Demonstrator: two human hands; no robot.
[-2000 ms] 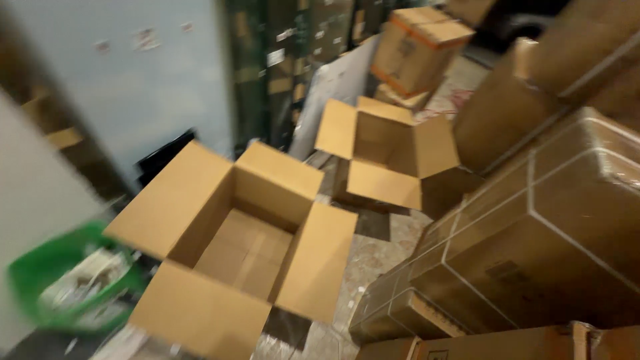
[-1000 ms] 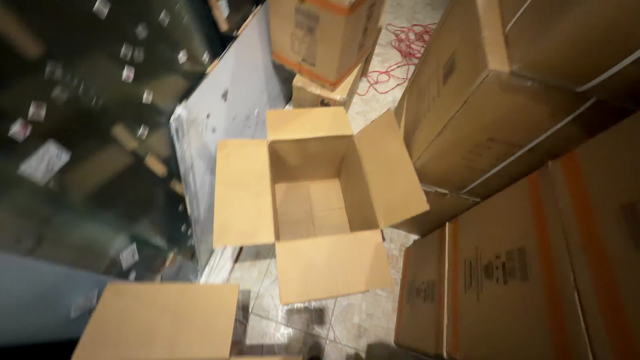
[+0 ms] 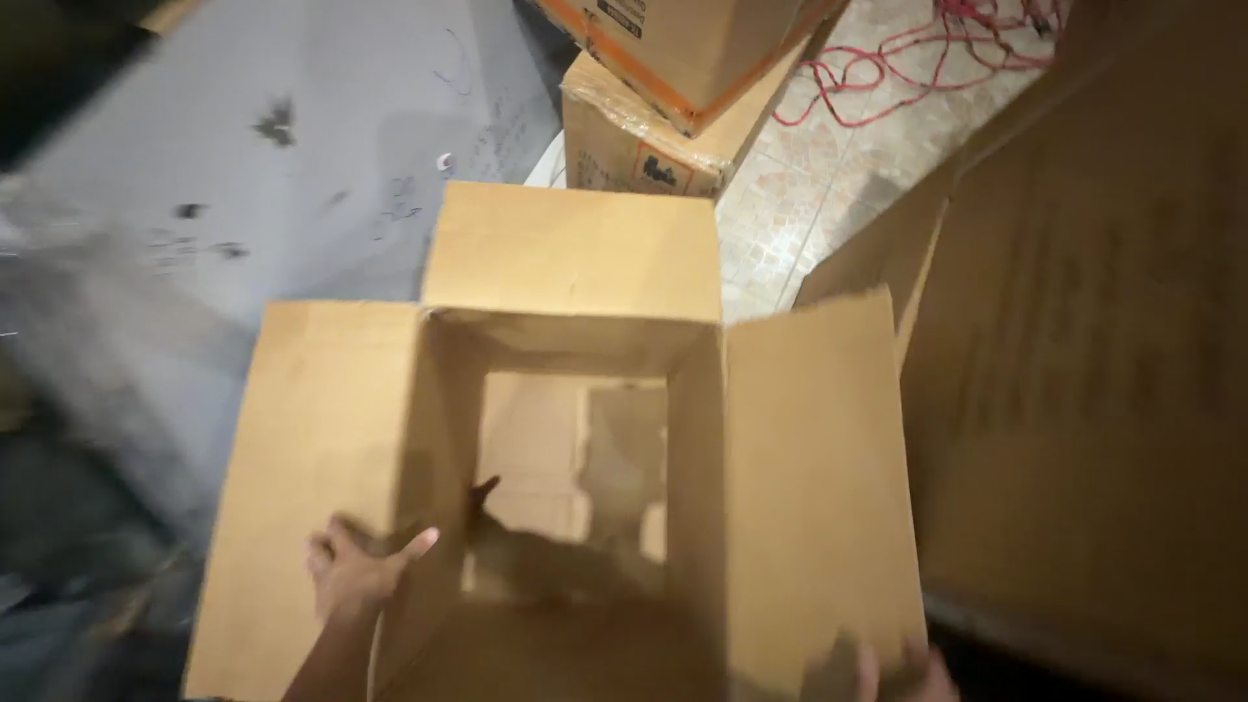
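Note:
An open cardboard box (image 3: 575, 468) fills the middle of the view, its far and side flaps folded outward; shadows fall on its bottom. My left hand (image 3: 359, 570) is over the left flap beside the box's opening, fingers spread and nothing held. At the lower right, my right hand (image 3: 907, 673) is at the right flap's outer edge, blurred and partly cut off by the frame; whether it grips the flap cannot be told.
Beyond the far flap, a carton with orange edging (image 3: 673, 58) rests on a smaller taped carton (image 3: 624, 127). Red cord (image 3: 877, 68) lies on the tiled floor (image 3: 780, 205). Large cartons (image 3: 1092, 390) stand at right; a grey marked panel (image 3: 322, 146) leans at left.
Both my hands have come into view at the sides of the open box, which now appears much nearer. The view has moved in over it.

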